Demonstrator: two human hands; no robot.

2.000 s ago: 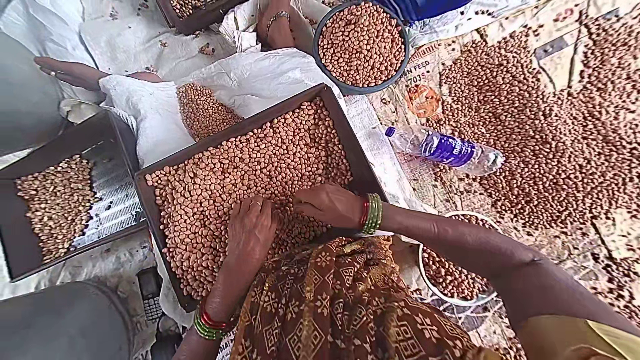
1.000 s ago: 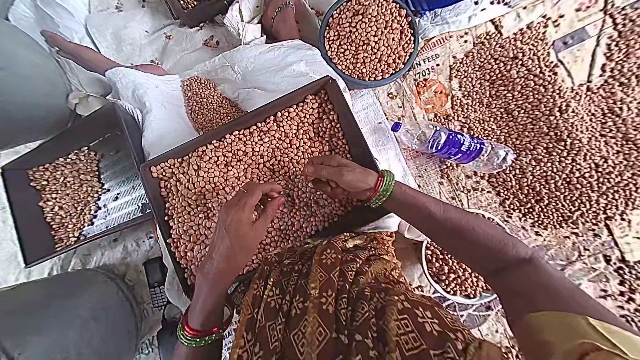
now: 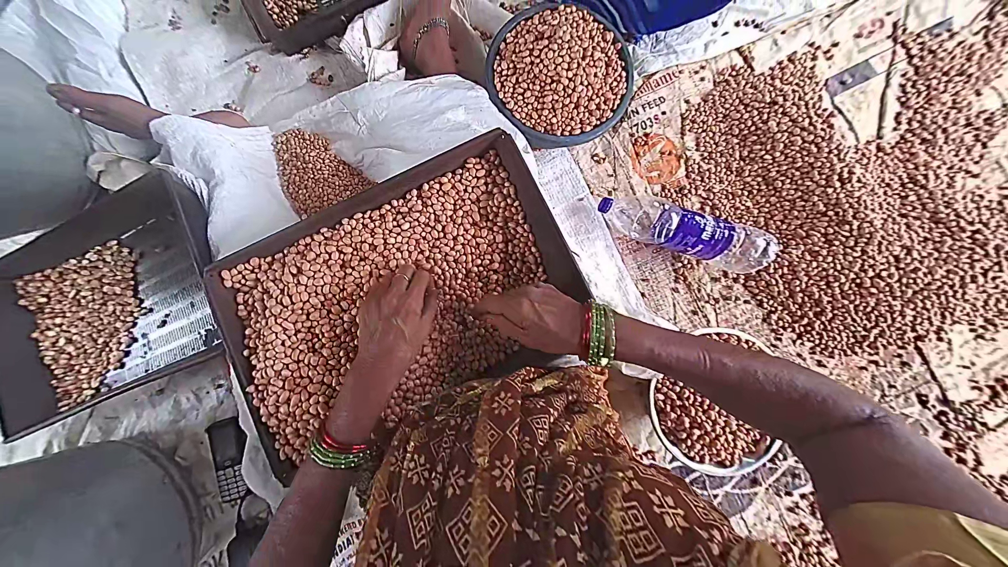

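Observation:
A dark rectangular tray point(image 3: 543, 205), tilted in view, lies in front of me, filled with light brown nuts or seeds point(image 3: 315, 291). My left hand point(image 3: 396, 319) rests on them near the tray's middle, fingertips down among the pieces; whether it grips any is hidden. To its right, my right hand point(image 3: 535, 317) is low over the near right part of the heap, its thumb and fingers close together; I cannot tell if a piece is between them. Green and red bangles circle both wrists. The hands are a short gap apart.
Left stands another dark tray point(image 3: 157, 370) with nuts on printed paper. A blue-grey tub point(image 3: 543, 140) of nuts is beyond, a white-rimmed bowl point(image 3: 776, 450) at right. A plastic bottle point(image 3: 693, 232) lies beside dark nuts spread on sheeting point(image 3: 835, 220). Another person's foot point(image 3: 102, 110) and a keypad phone point(image 3: 228, 461) show at left.
My left hand, raised with fingers apart one second ago, is now down on the nuts. My right hand has also come lower over the heap.

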